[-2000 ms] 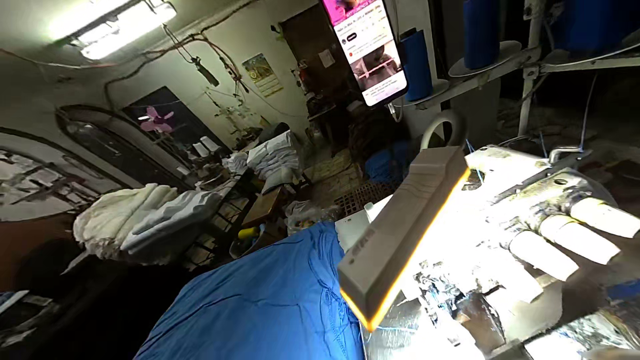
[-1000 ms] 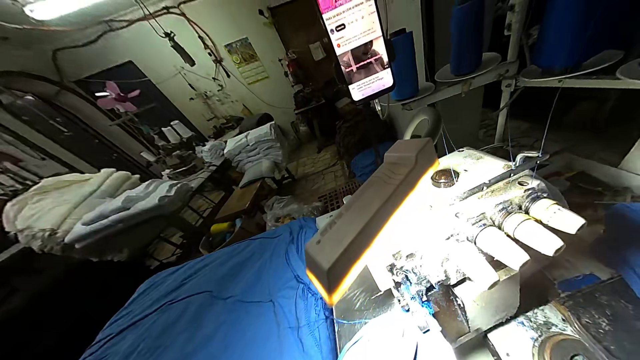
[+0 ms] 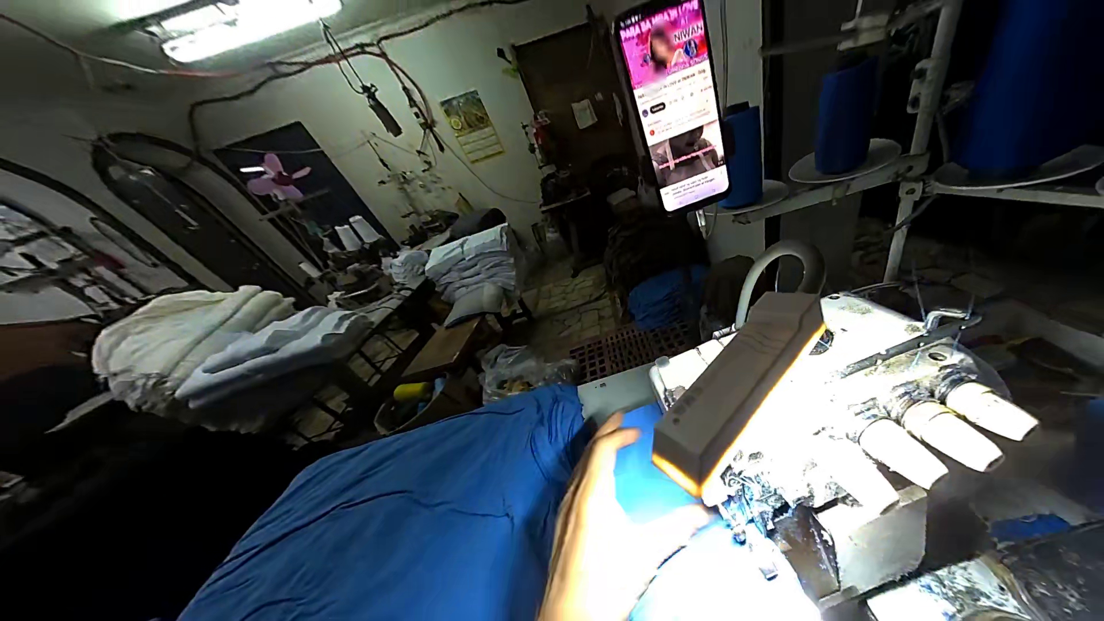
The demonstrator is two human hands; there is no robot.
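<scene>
My left hand [image 3: 599, 526] reaches in from the bottom centre, thumb and fingers spread, with its palm over blue cloth [image 3: 414, 517]. Some of the cloth shows between thumb and fingers. Just right of the thumb is the needle and presser-foot area [image 3: 746, 509] of an industrial sewing machine [image 3: 880, 388]. Strong glare from a bar-shaped lamp [image 3: 742, 388] above washes out the machine bed and part of the hand. Bright cloth lies below the needle area, its details lost in the glare. My right hand is not in view.
A lit smartphone [image 3: 677, 112] hangs above the machine. Blue thread cones [image 3: 845, 116] stand on a rack [image 3: 828, 194] at the right. Piles of white cloth [image 3: 216, 345] lie at the left, with folded cloth [image 3: 474, 259] farther back. A plastic bag [image 3: 517, 371] sits beyond the blue cloth.
My left hand has come into view from below, onto the blue cloth beside the needle area; neither earlier frame plainly shows it.
</scene>
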